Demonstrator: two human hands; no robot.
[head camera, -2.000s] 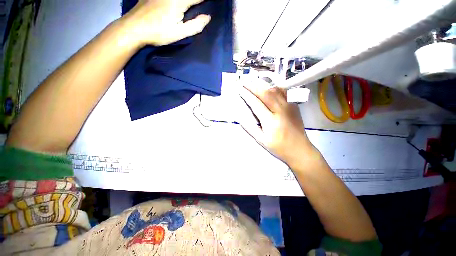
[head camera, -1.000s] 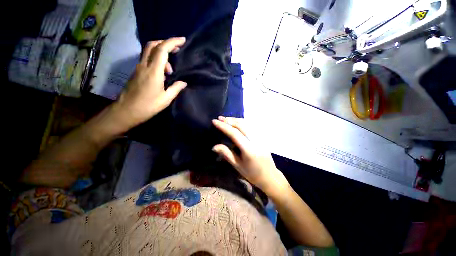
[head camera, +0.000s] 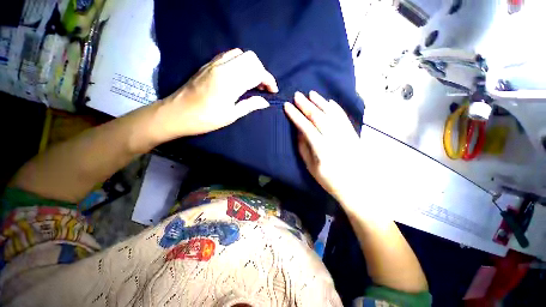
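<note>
A large navy cloth (head camera: 257, 144) lies over the table's front edge and hangs toward my lap. A small ridge or seam shows in it between my hands. My left hand (head camera: 224, 93) is on the cloth from the left, thumb and forefinger close together at the ridge; they seem to pinch the cloth. My right hand (head camera: 323, 138) lies on the cloth to the right, fingertips at the other end of the ridge; whether it grips any cloth is hard to tell.
The white sewing machine (head camera: 515, 60) stands at the right. Scissors with yellow and red handles (head camera: 464, 132) lie beneath it. A dark green-handled tool (head camera: 515, 228) is at the right table end. Printed scales mark the white table (head camera: 419, 174). Packets (head camera: 60, 60) lie at the left.
The black shiny side of the cloth no longer shows; its navy side now faces up and spreads wider. My hands have come close together at the ridge. The view has shifted.
</note>
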